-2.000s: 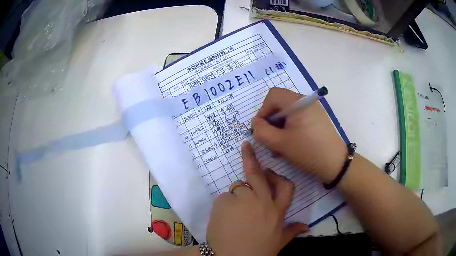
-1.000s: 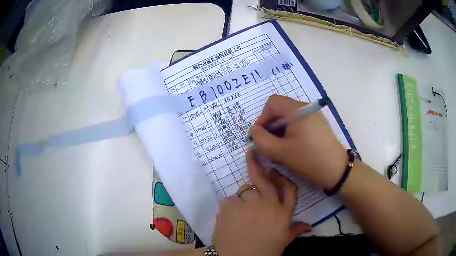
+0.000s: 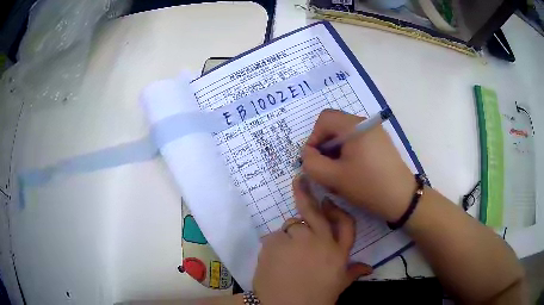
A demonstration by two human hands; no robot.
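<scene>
A clipboard with a blue edge [image 3: 358, 64] lies tilted on the white desk. Its record form [image 3: 271, 110] has a printed table, handwriting and pale blue tape marked "EB1002E11". A sheet [image 3: 194, 179] is curled over on the left, with a tape strip trailing from it. My right hand [image 3: 352, 161] holds a slim pen [image 3: 361, 126], dark cap end up, its tip at the written rows. My left hand [image 3: 304, 250] rests on the lower form, index finger extended near the pen tip, gripping nothing.
A dark organizer box [image 3: 405, 30] with straw-coloured trim and a tape roll stands at the top right. A green-edged book [image 3: 492, 155] lies at the right, a dark cord beside it. A crumpled clear bag [image 3: 56, 47] is at the top left. A patterned item [image 3: 197, 250] shows under the clipboard.
The view has shifted slightly, moving the clipboard a little right in the picture. My right hand and pen have moved slightly relative to the form. My left hand stays on it.
</scene>
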